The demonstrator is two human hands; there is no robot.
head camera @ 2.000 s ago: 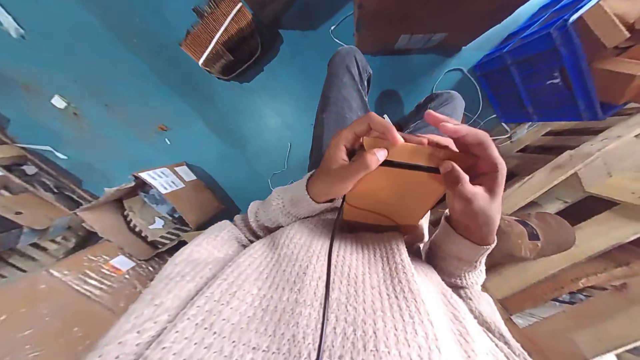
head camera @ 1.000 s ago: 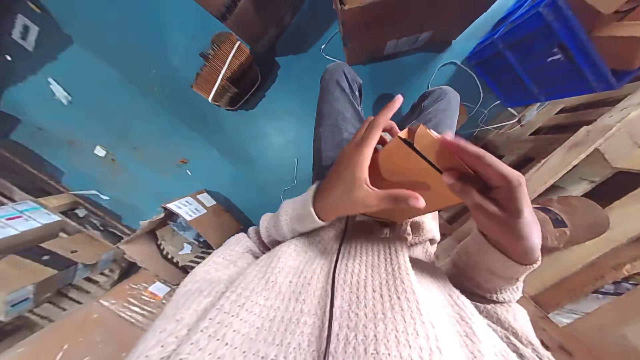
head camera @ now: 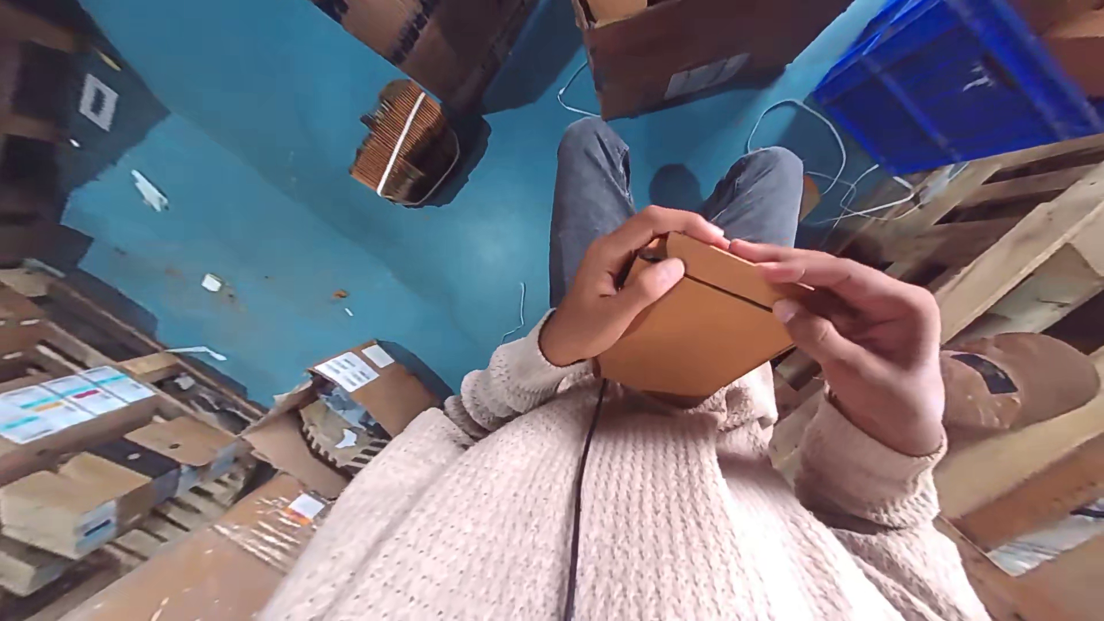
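A small brown cardboard box [head camera: 690,332] is held in front of my waist, above my lap, with a dark slit running across its upper face. My left hand [head camera: 625,280] grips its left side, the thumb on the face near the slit and the fingers over the far edge. On the other side, my right hand [head camera: 862,328] pinches the right end of the narrow flap, thumb and fingers near the slit. The fingertips of both hands nearly meet at the far edge. The inside of the box is hidden.
Ahead on the blue floor lies a strapped bundle of cardboard pieces [head camera: 405,142], near large cartons [head camera: 681,56]. A blue plastic crate [head camera: 957,86] stands at upper right. Wooden pallets [head camera: 1035,216] and a brown cap [head camera: 1022,379] are at right. An opened carton [head camera: 379,388] lies at left.
My left hand has gone from spread fingers along the box to a grip with its thumb on the face. My right hand has shifted to the flap's end. The view has moved somewhat.
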